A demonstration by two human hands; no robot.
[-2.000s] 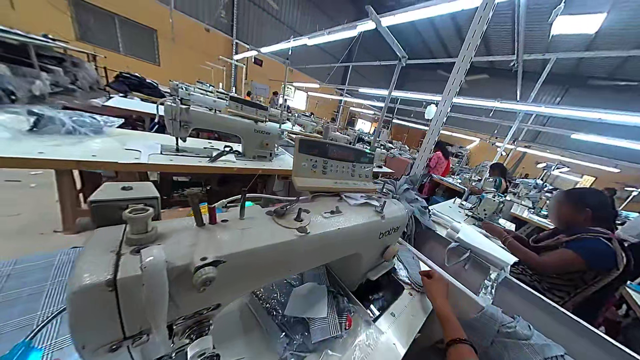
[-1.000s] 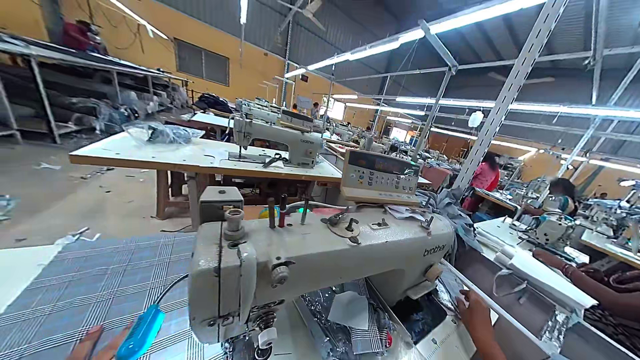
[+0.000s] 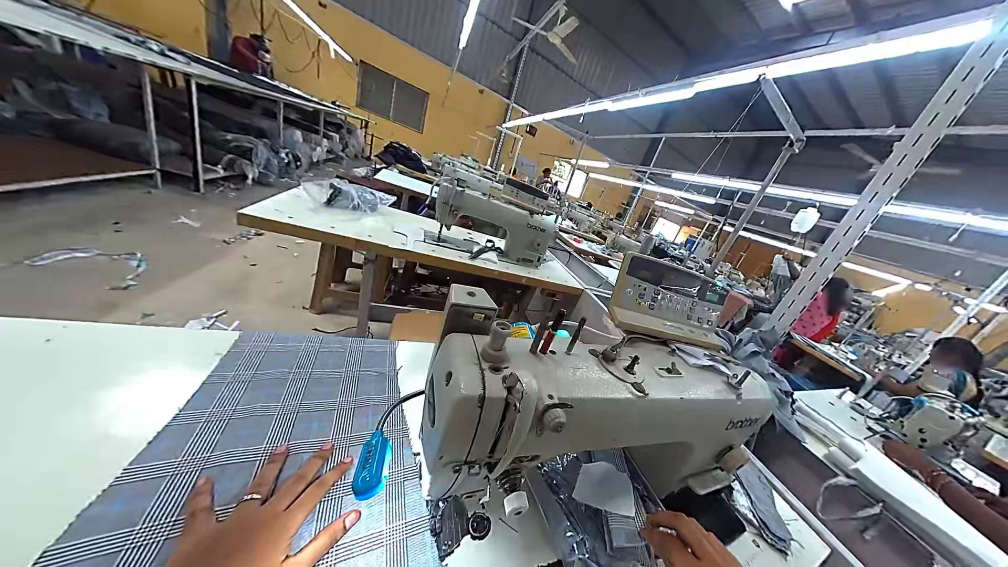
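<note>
A Brother industrial sewing machine (image 3: 598,402) fills the middle of the view. Left of its head, my left hand (image 3: 260,516) lies flat with spread fingers on grey plaid fabric (image 3: 276,394), wearing a ring. A small blue lamp (image 3: 372,465) on a black flexible stem hangs just right of those fingers. My right hand (image 3: 685,539) is under the machine's arm side, at the lower edge, fingers bent beside folded plaid pieces and a pale fabric piece (image 3: 604,487); whether it grips anything cannot be told. A control panel (image 3: 669,299) stands behind the machine.
Another sewing machine (image 3: 496,224) stands on a table (image 3: 315,228) ahead, with a plastic bag (image 3: 346,195) at its left end. Racks of wrapped bundles line the far left. Scraps (image 3: 94,256) lie on the floor. A co-worker's arm (image 3: 937,480) is at the right, beside a white-topped bench.
The view has swung left. My left hand, at the lower edge one second ago, now lies further onto the plaid fabric. My right hand has moved down from beside the machine's right end.
</note>
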